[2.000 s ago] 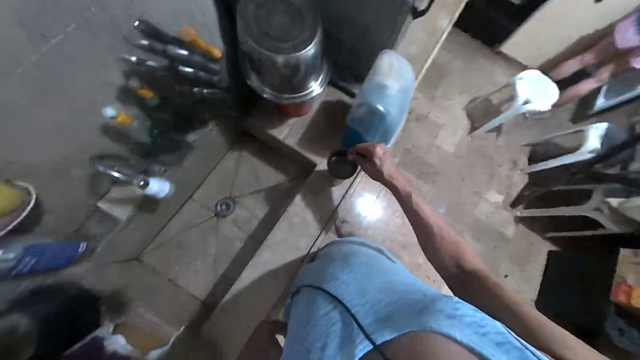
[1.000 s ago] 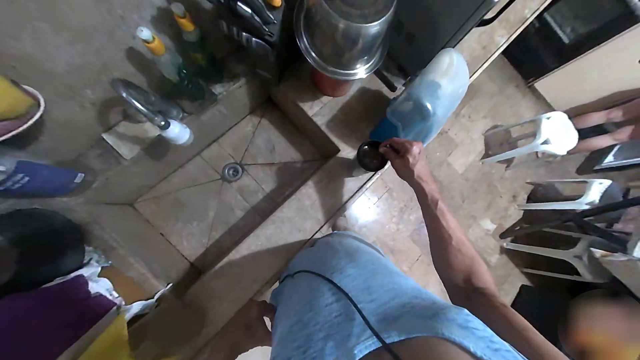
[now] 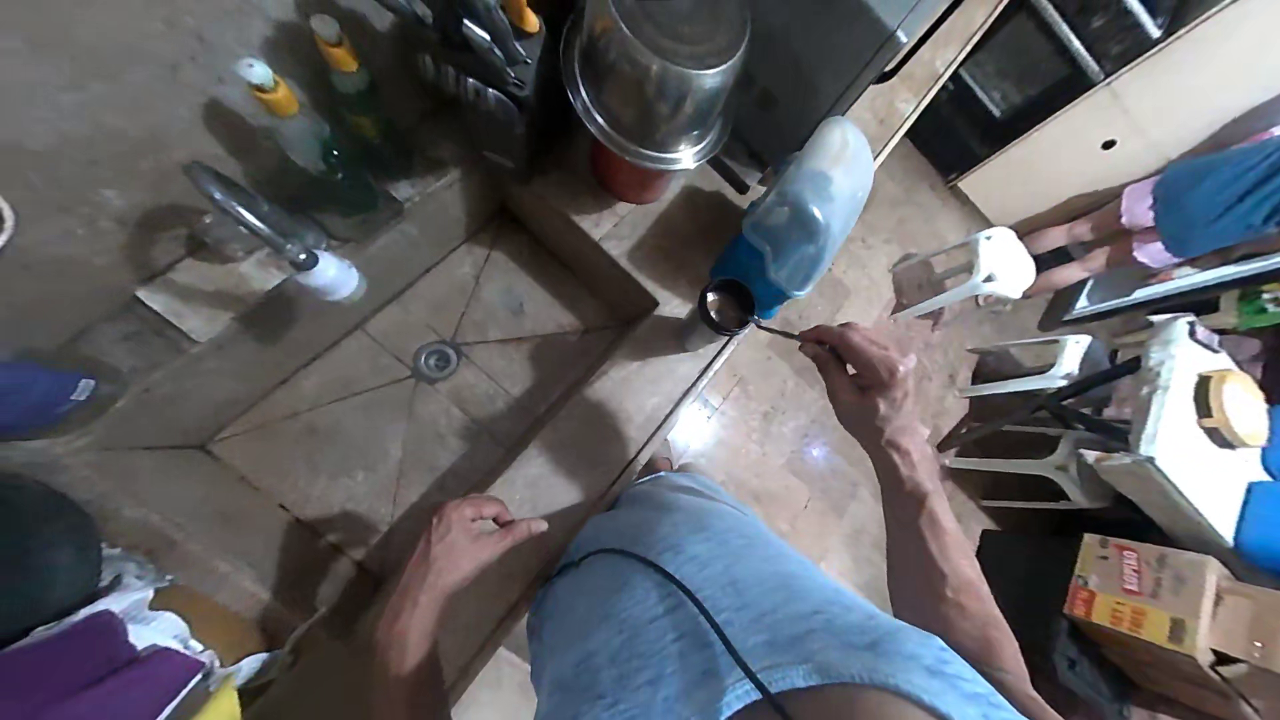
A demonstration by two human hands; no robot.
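A dark-rimmed cup (image 3: 727, 308) stands upright on the tiled counter edge, right of the sink. My right hand (image 3: 862, 372) pinches the handle of a thin metal spoon (image 3: 778, 329), whose far end reaches the cup's rim. What the cup holds is too small to make out. Just behind the cup is a blue container with a translucent plastic cover (image 3: 815, 215). My left hand (image 3: 480, 540) hovers over the near rim of the sink, fingers apart and holding nothing.
The tiled sink (image 3: 330, 430) has a drain (image 3: 436, 361) and a faucet (image 3: 265, 225). Bottles (image 3: 300, 135) stand behind it. A steel pot (image 3: 660, 80) rests on a red base. White stools (image 3: 985, 265), a person's legs (image 3: 1085, 230) and a cardboard box (image 3: 1145, 590) are at the right.
My left hand has come fully into view over the sink's near rim. My right hand now sits farther from the cup, with the spoon showing between them. The view has shifted.
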